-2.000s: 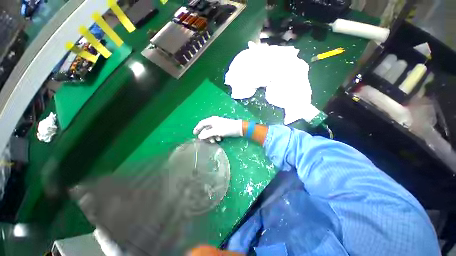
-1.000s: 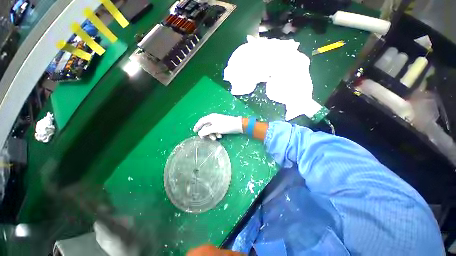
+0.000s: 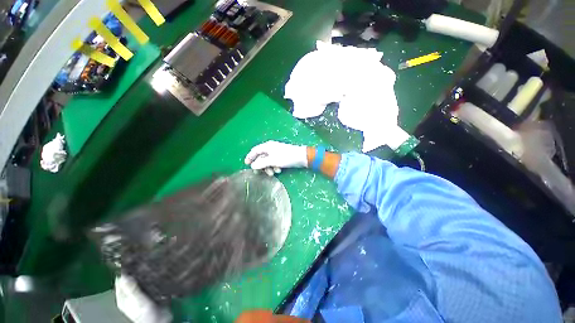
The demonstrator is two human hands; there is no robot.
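A dark foam pad [image 3: 183, 236], blurred and spotted with white, is held tilted over the left part of the round clear-grey turntable [image 3: 277, 211]. The turntable lies on the light green bench mat [image 3: 220, 145]. My left hand [image 3: 135, 303], in a white glove, grips the pad's lower left edge; its fingers are partly hidden behind the pad. My right hand [image 3: 277, 156], white-gloved with a blue wrist strap, rests on the mat at the turntable's far edge, fingers loosely curled, holding nothing. White residue is scattered on the mat.
Beyond the mat are a power board [image 3: 214, 53], a crumpled white cloth [image 3: 347, 88], a yellow knife or marker [image 3: 421, 60] and a white tube [image 3: 462, 31]. A black supplies bin [image 3: 504, 167] stands right. Yellow strips [image 3: 129, 24] hang upper left.
The pad was over the turntable's left side, then away at lower left with the disc uncovered, and now covers its left part again. My right hand has stayed in place.
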